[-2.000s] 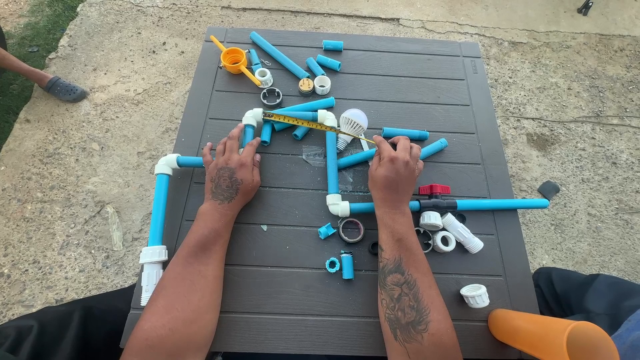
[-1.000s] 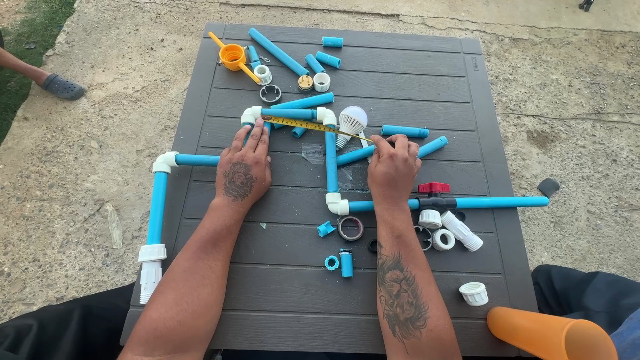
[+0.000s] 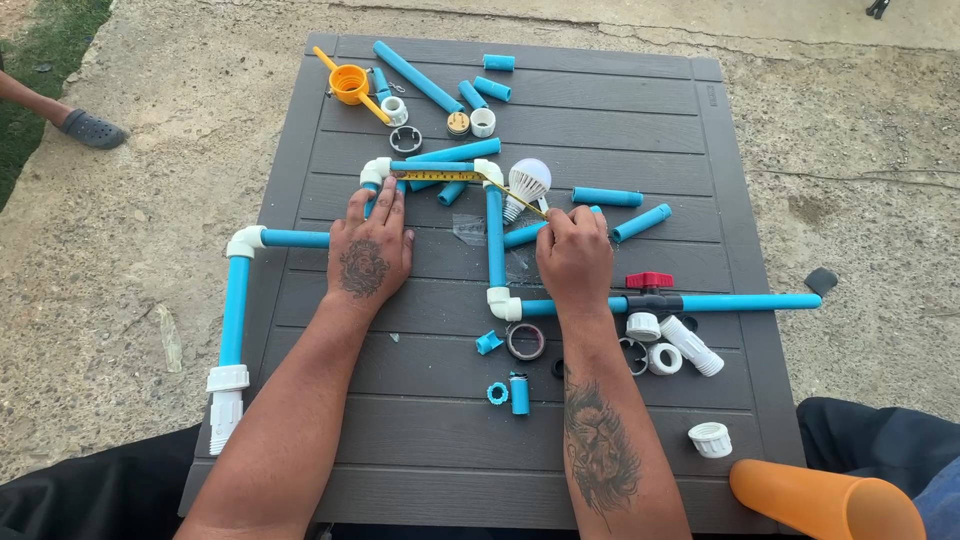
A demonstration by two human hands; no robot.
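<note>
A yellow tape measure blade (image 3: pixel 442 176) lies just below the top blue pipe (image 3: pixel 433 166), between two white elbow fittings (image 3: pixel 376 171) (image 3: pixel 489 172). Fingertips of my left hand (image 3: pixel 371 251) press its left end by the left elbow. From the right elbow the blade twists down to my right hand (image 3: pixel 576 251), whose fingers are closed on it. The joined pipe assembly continues down a vertical blue pipe (image 3: pixel 495 236) to a lower elbow (image 3: pixel 502 304), then right to a valve with a red handle (image 3: pixel 649 281). On the left, another elbow (image 3: pixel 246 241) leads to a white threaded fitting (image 3: pixel 226 405).
A white light bulb (image 3: pixel 529 180) lies beside the right elbow. Loose blue pipe pieces (image 3: pixel 420 75) and an orange ring tool with handles (image 3: pixel 349 84) are farther back. White fittings (image 3: pixel 691 345) lie below the valve; an orange pipe (image 3: pixel 817 495) is at the front right. A person's clog (image 3: pixel 94 129) shows at left.
My left hand has shifted right from near the left elbow, its fingertips now on the blade's end. My right hand stays on the tape in nearly the same place.
</note>
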